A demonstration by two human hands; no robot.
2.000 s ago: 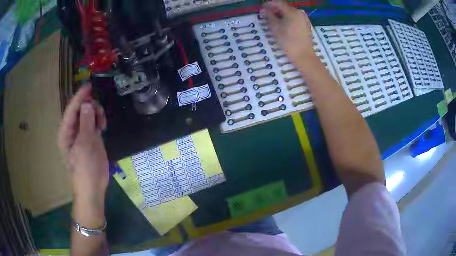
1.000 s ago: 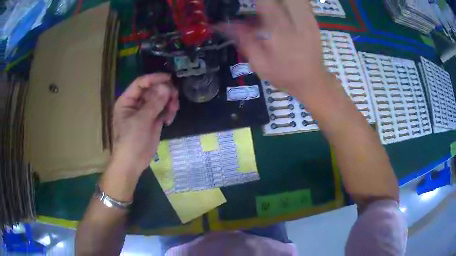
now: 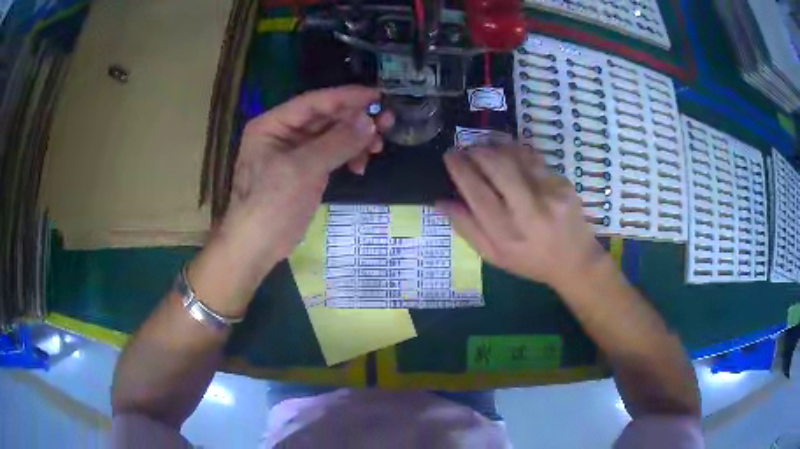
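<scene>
My left hand (image 3: 307, 145) is in front of the fixture and pinches a small dark module (image 3: 375, 109) with a pale round end between thumb and forefinger. The rest of the module is hidden by the fingers. My right hand (image 3: 526, 210) is low over the right front edge of the black base, fingers bent down; its fingertips are blurred and I cannot tell whether they hold anything. The fixture socket (image 3: 408, 68) sits above the grey metallic cylinder (image 3: 414, 121). The red clamp handle (image 3: 496, 23) is at the fixture's upper right.
A label sheet (image 3: 386, 263) on yellow backing lies below the black base. White module trays (image 3: 649, 153) with dumbbell-shaped slots stand at right. Brown cardboard (image 3: 132, 149) with a small dark part on it is at left. A green sign (image 3: 513, 352) lies at the front edge.
My right hand has come from the tray to the red handle, then down to the label sheet's upper right. The red handle has swung right. My left hand has stayed near the fixture.
</scene>
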